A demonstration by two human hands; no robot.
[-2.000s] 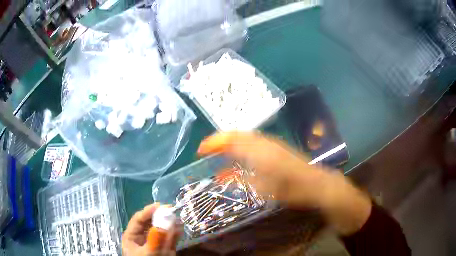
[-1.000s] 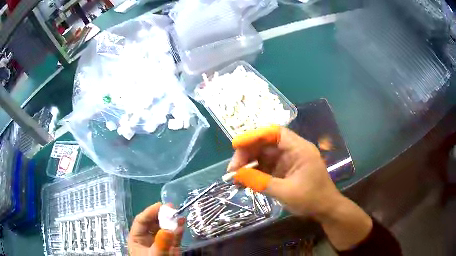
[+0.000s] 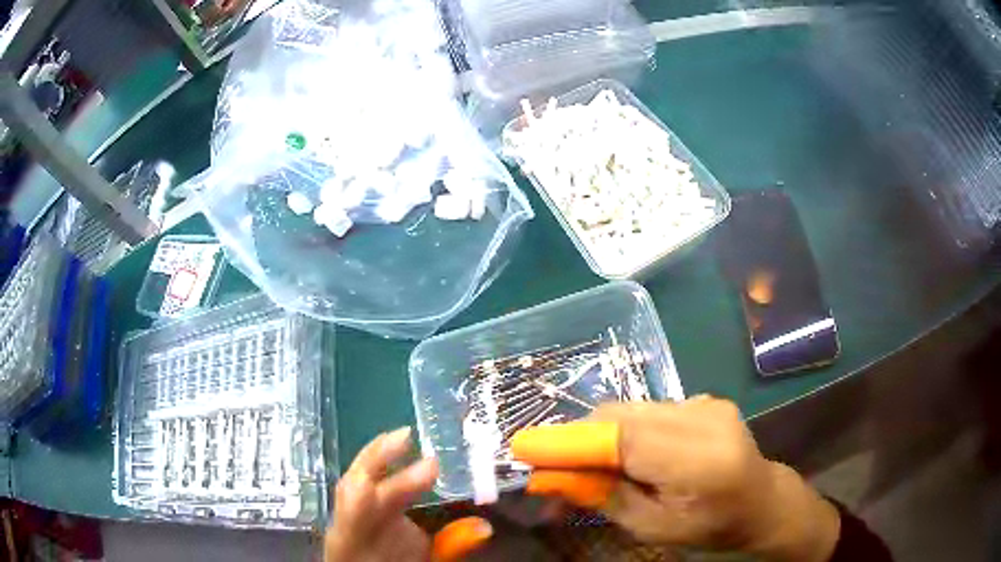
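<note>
My left hand (image 3: 390, 505) is at the bottom, its fingers apart and nothing visible between them, with an orange cot on the thumb. My right hand (image 3: 681, 472) has two orange-covered fingers close together, at a slim white piece (image 3: 484, 467) that stands out at their tips. How the fingers grip it is partly unclear. The piece is over the left front part of the clear tub of metal rods (image 3: 648, 318). The rods (image 3: 527, 384) are silver and dark and lie loosely. My right hand hides the tub's front right corner.
A tub of white sleeves (image 3: 615, 181) stands behind the rod tub. An open bag of white caps (image 3: 362, 263) is left of it. A blister tray (image 3: 220, 412), labelled box (image 3: 181, 274) and blue-edged trays (image 3: 71, 340) are left. A phone (image 3: 779, 285) is right.
My left hand has opened and no longer holds the white cap with the rod. My right hand has moved down and now has a white piece at its fingertips. The view has shifted, so the tubs appear farther right.
</note>
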